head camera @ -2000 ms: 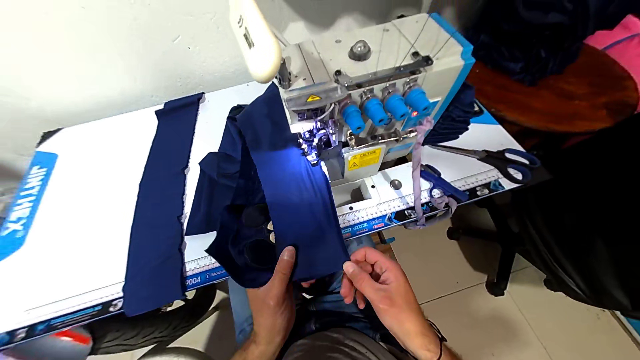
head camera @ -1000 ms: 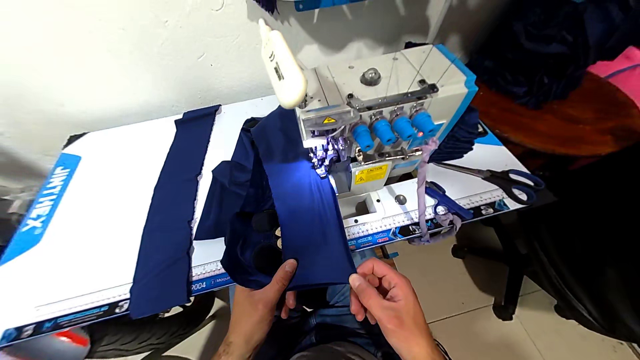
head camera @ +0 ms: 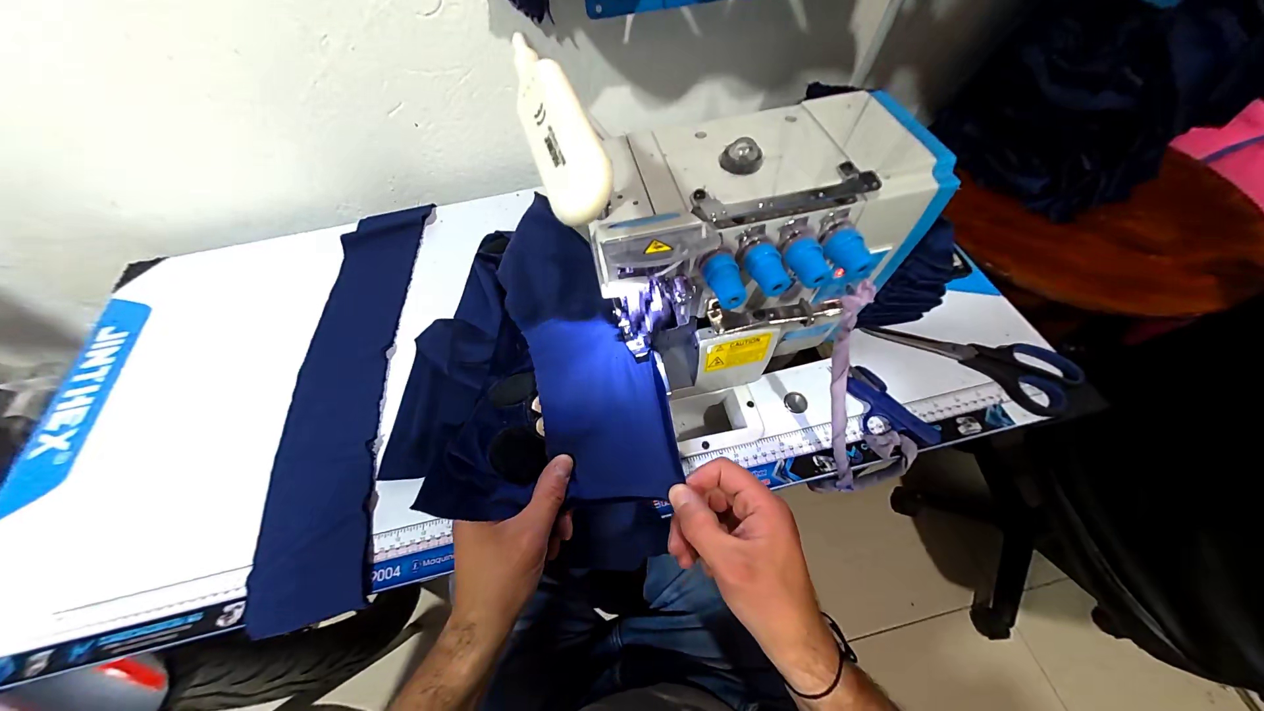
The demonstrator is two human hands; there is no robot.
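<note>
An overlock sewing machine [head camera: 780,197] stands on a white table, its lamp lighting the needle area. Navy fabric [head camera: 602,415] runs from under the presser foot toward me. My left hand [head camera: 523,543] grips its near left edge, thumb on top. At the near right corner my right hand [head camera: 731,533] pinches the cloth between thumb and fingertips. More navy fabric [head camera: 449,395] lies bunched to the left of this panel, with dark round patches in it. A separate long navy strip [head camera: 336,415] lies farther left, its lower end hanging over the table's front edge.
Black-handled scissors [head camera: 1007,370] and a blue thread snipper [head camera: 889,410] lie right of the machine. A lilac fabric tie [head camera: 841,395] hangs from its front. Folded navy cloth [head camera: 913,286] sits behind, and a round wooden surface [head camera: 1106,247] holds dark cloth.
The held panel's near end has moved toward the machine, and less of it lies between the needle area and my hands. Both hands still hold it. The view has shifted somewhat.
</note>
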